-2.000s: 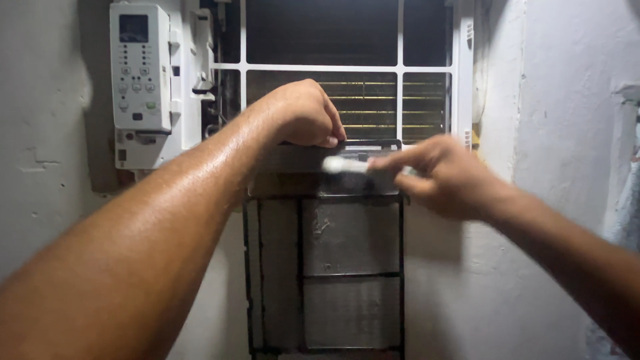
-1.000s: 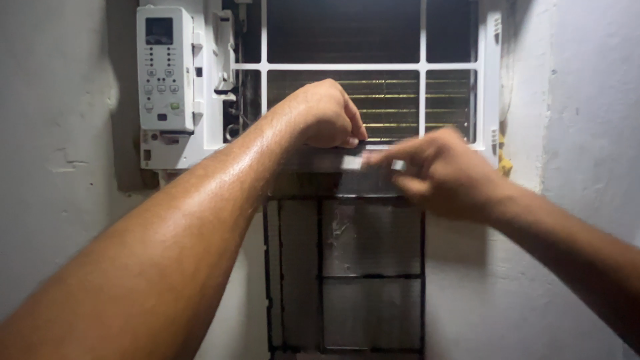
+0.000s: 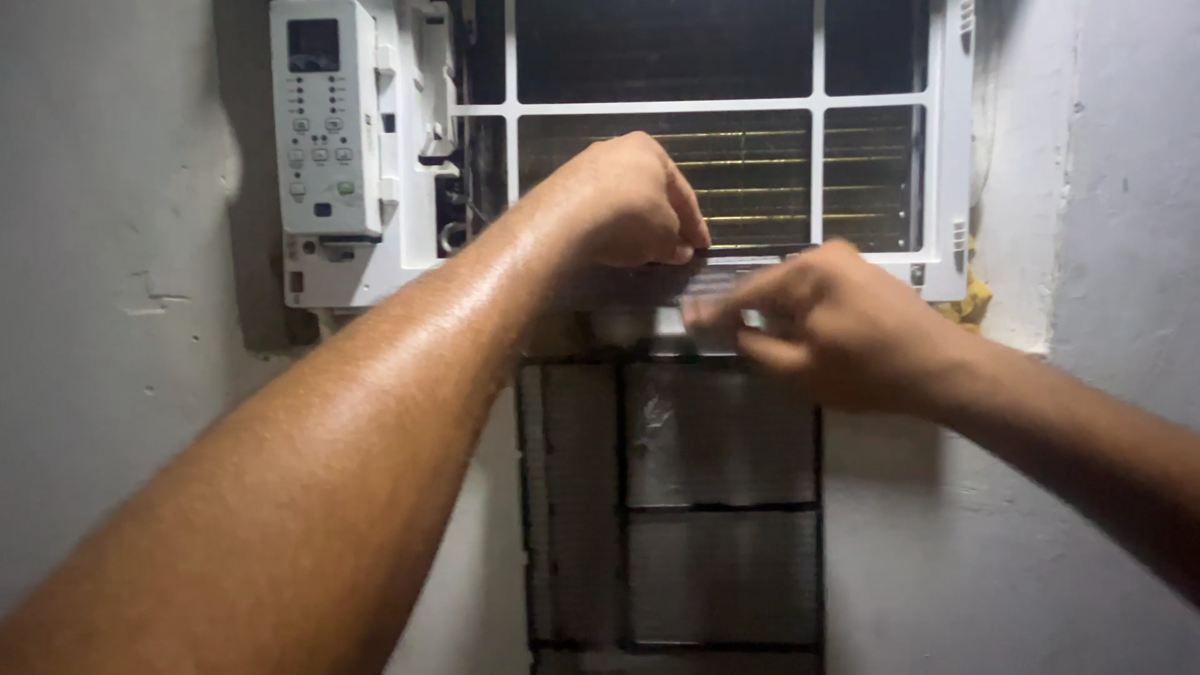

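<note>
A mesh air filter (image 3: 722,441) with a black frame hangs upright below the white front grille frame (image 3: 656,108) of a window air conditioner. My left hand (image 3: 642,202) pinches the filter's dark top edge at the lower rim of the grille. Just right of it and slightly lower, my right hand (image 3: 834,328) holds a small pale object (image 3: 703,305) between thumb and fingers, over the filter's upper part. Motion blurs the fingertips and the object, so its kind is unclear. My left forearm hides part of the grille's lower left.
A white control panel (image 3: 323,131) with a small display and buttons sits left of the grille. Brass-coloured lines cross the dark fins behind the grille. Rough painted wall (image 3: 1116,187) surrounds the unit, and yellow foam (image 3: 975,295) shows at its lower right corner.
The view has shifted, so the unit sits farther right. My left hand keeps its pinch on the filter's top edge. The pale object in my right hand is blurred in all frames.
</note>
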